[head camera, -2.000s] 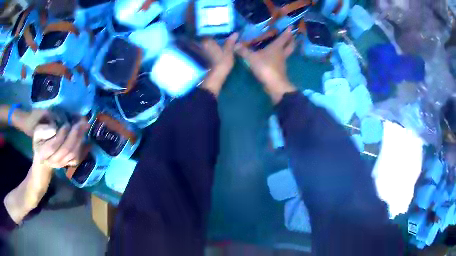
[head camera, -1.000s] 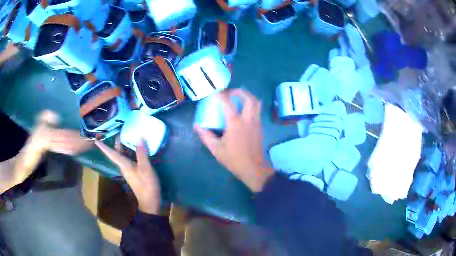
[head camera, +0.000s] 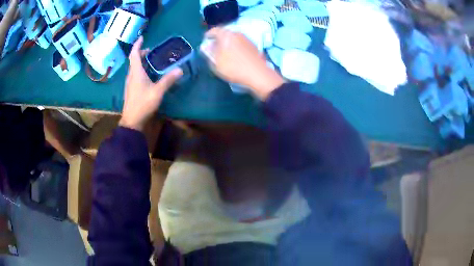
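My left hand holds a light-blue speaker unit between thumb and fingers, its black driver face turned up. My right hand is at the near left end of the pile of light-blue front covers. It is blurred, with its fingers curled around a pale cover; its fingertips are partly hidden. Another speaker unit with a dark face stands just beyond my right hand.
Several speaker units with brown straps crowd the left of the green bench. White sheets lie right of the covers. More blue pieces lie far right. Cardboard cartons stand below the bench edge at right and left.
The view has shifted down and right. My left hand now holds a speaker unit with its driver face up. My right hand has moved from a blue unit to the covers.
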